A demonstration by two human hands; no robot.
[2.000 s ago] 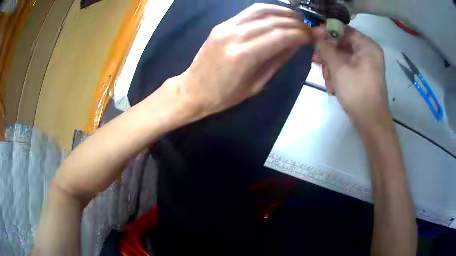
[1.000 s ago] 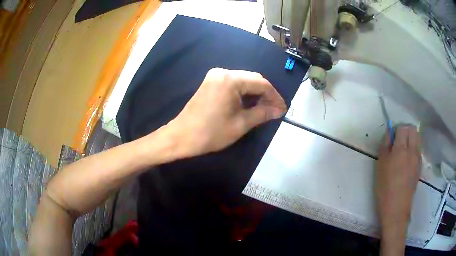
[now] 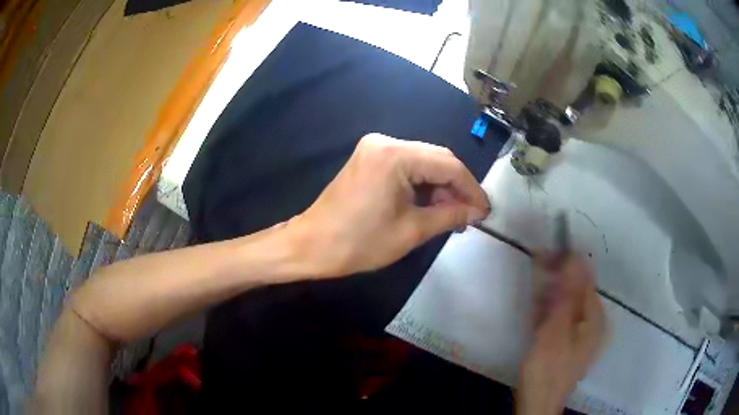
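Note:
A dark navy fabric panel (image 3: 324,105) lies on the white table, its upper right corner by the presser foot (image 3: 493,109) with the bright blue bit. My left hand (image 3: 397,215) is over the panel, thumb and fingertips pinched together at its right edge; anything thin between them is too small to tell. My right hand (image 3: 567,324) is blurred, right of the panel over the white bed. It is closed around the thread snips (image 3: 562,235), whose dark blades show as a blur pointing up.
The white sewing machine head (image 3: 567,49) stands at the upper right. Loose dark threads lie near its pale knob (image 3: 529,159). A ruler strip (image 3: 429,340) runs along the near table edge. Taped cardboard (image 3: 97,113) is at the left, with another dark piece (image 3: 397,4) at the top. Red shows below.
Both hands have left the needle area. My right hand has picked up the snips from the bed and moved left toward my left hand. The view has shifted, showing more of the machine head.

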